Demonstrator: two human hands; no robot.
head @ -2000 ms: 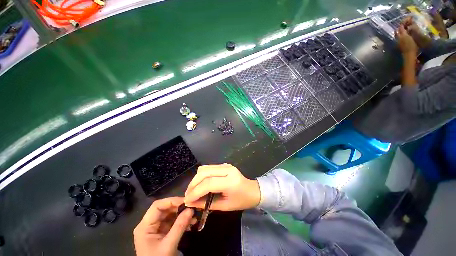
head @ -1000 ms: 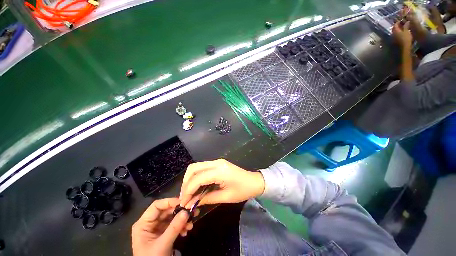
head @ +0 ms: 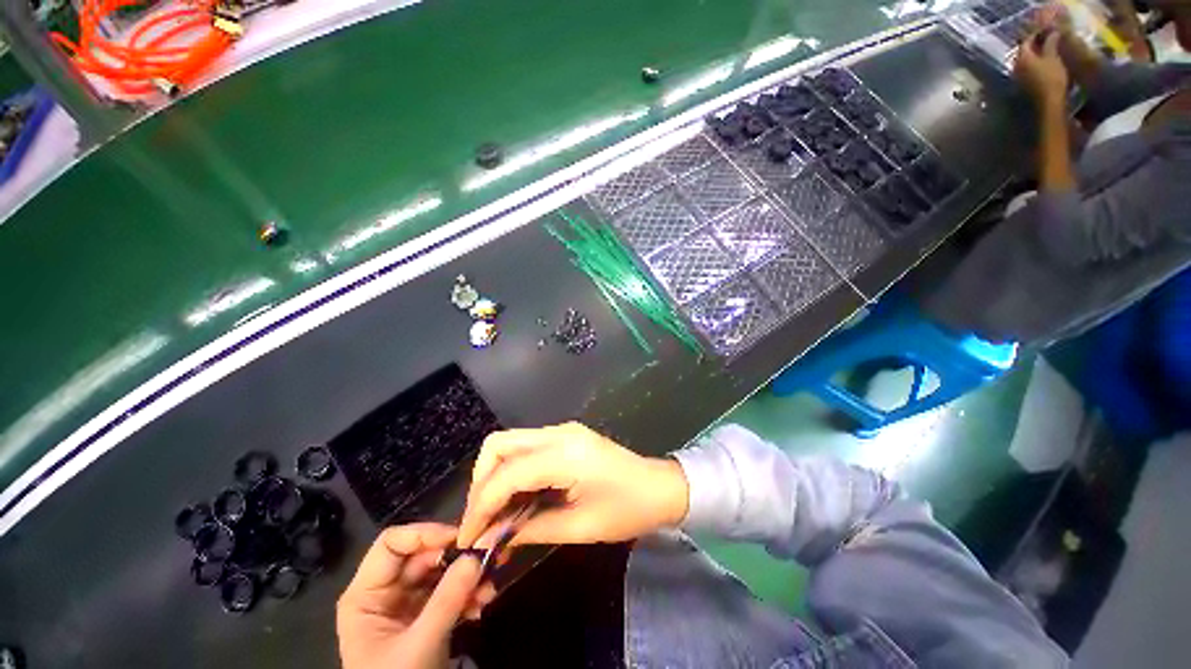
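My left hand (head: pixel 408 599) holds a small black ring housing (head: pixel 460 555) between thumb and fingers at the lower middle. My right hand (head: pixel 575 486) holds thin dark tweezers (head: pixel 502 533), their tips at the housing. The fingers partly hide the housing, and any part in the tips is too small to tell. A black parts tray (head: pixel 412 442) filled with tiny black parts lies just beyond my hands. A heap of open black rings (head: pixel 261 525) lies left of the tray.
Small round modules (head: pixel 481 322), a pile of tiny dark parts (head: pixel 572 332) and green strands (head: pixel 624 285) lie beyond. A clear blister tray (head: pixel 784 277) has black units in its far cells. The green belt (head: pixel 379 118) carries small pieces. A neighbouring person and blue stool (head: pixel 901 359) are right.
The tweezers' tips have come in against the housing, which has tilted in my left fingers. The pieces on the belt have moved left. The view has shifted slightly.
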